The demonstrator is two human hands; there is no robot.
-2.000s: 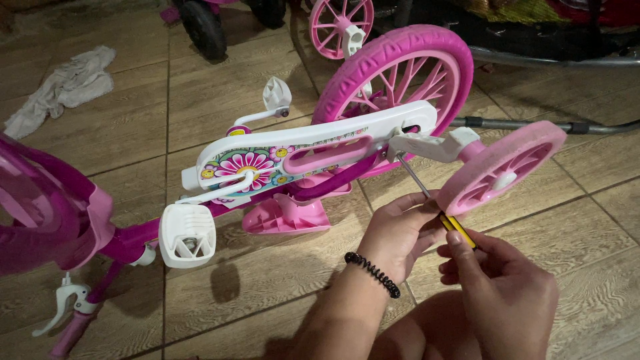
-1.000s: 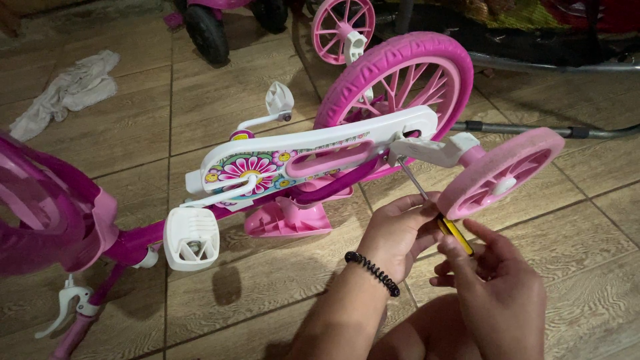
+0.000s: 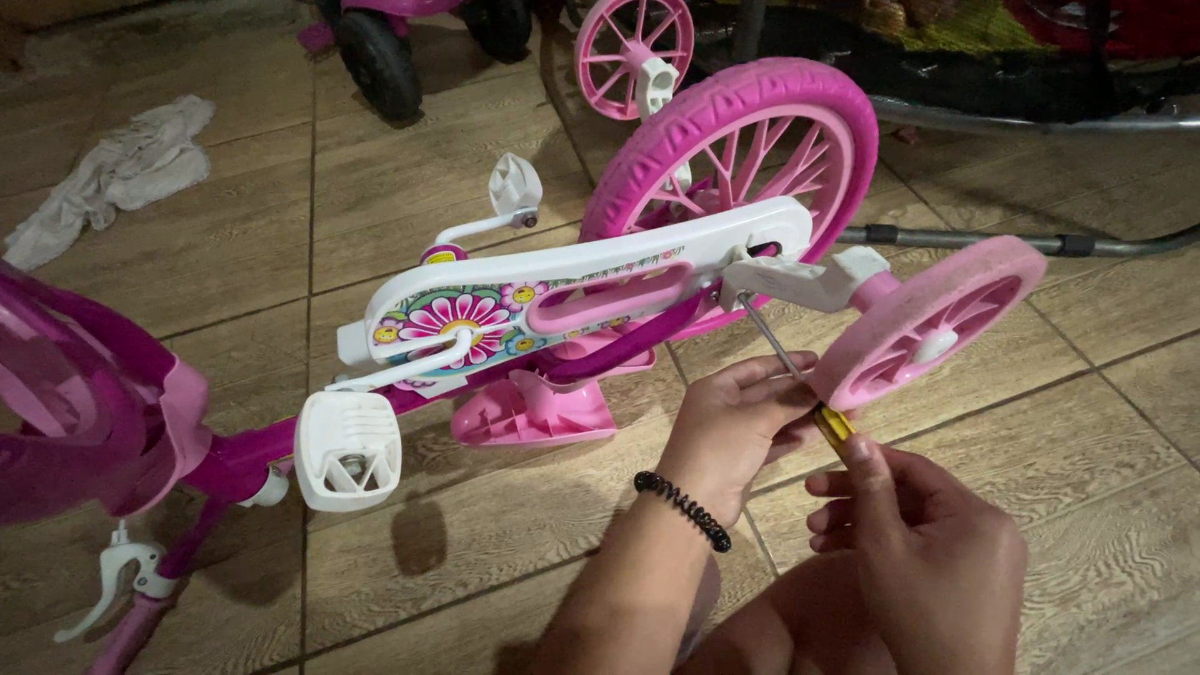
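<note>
A pink and white child's bicycle lies upside down on the floor, its magenta rear wheel raised. A pink training wheel sits on a white bracket beside the white chain guard. My right hand grips the yellow and black handle of a screwdriver. The screwdriver's metal shaft runs up to the underside of the bracket. My left hand, with a black coil band at the wrist, holds its fingers around the shaft below the training wheel.
A white cloth lies on the tiled floor at left. Behind stand a toy vehicle's black wheel and the second training wheel. A grey metal tube crosses the floor at right. A white pedal sticks out in front.
The fingers of my right hand have shifted on the yellow handle, and the handle shows a different face. My left hand stays at the shaft.
</note>
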